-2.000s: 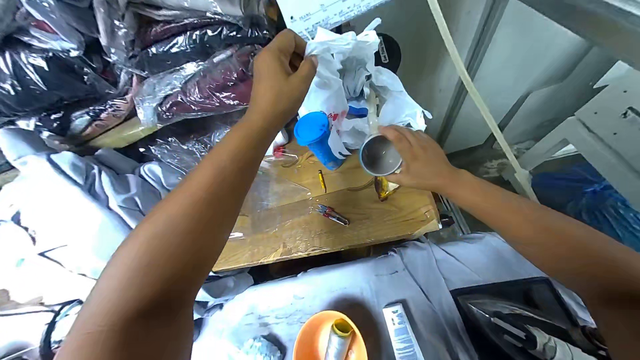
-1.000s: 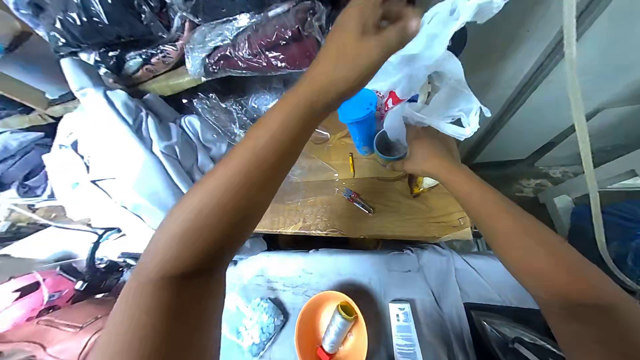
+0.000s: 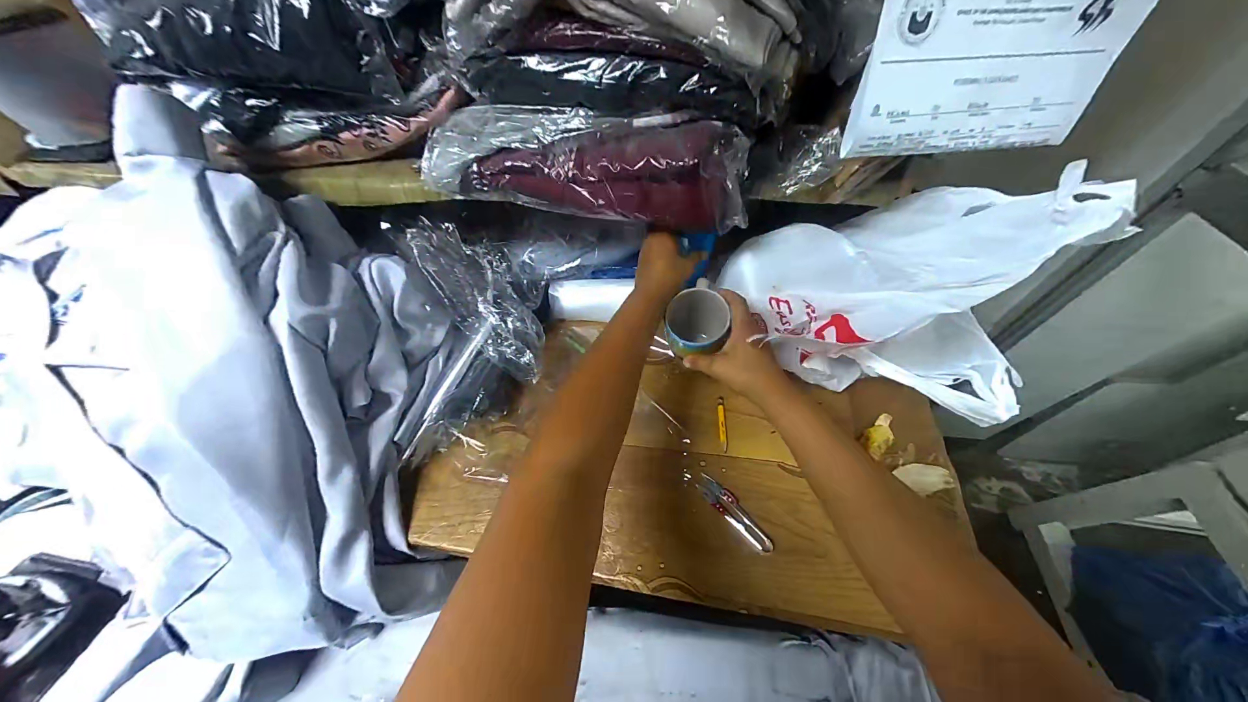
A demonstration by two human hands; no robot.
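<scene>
My right hand [image 3: 736, 341] grips a mug [image 3: 698, 320], tilted so that its grey inside faces me, above the back of the wooden table. Just behind it and to the left, my left hand [image 3: 665, 265] is closed on a blue plastic cup [image 3: 698, 252], which is partly hidden below the shelf edge. A white plastic bag [image 3: 877, 283] with red print lies right of the mug. In front of my hands, a short yellow pencil [image 3: 722, 424] and a pair of thread snips [image 3: 736, 514] lie on the wooden table top [image 3: 673, 546].
Plastic-wrapped folded garments [image 3: 604, 175] overhang the shelf [image 3: 361, 183] above my hands. Grey fabric [image 3: 244, 390] hangs at the left beside crumpled clear plastic [image 3: 478, 292]. Yellow scraps [image 3: 877, 437] lie at the table's right side. A white plastic chair [image 3: 1131, 507] stands at the right.
My left hand has come down from the bag and is now on the blue cup, which stood on the table before. The bag now lies spread to the right. The view has shifted.
</scene>
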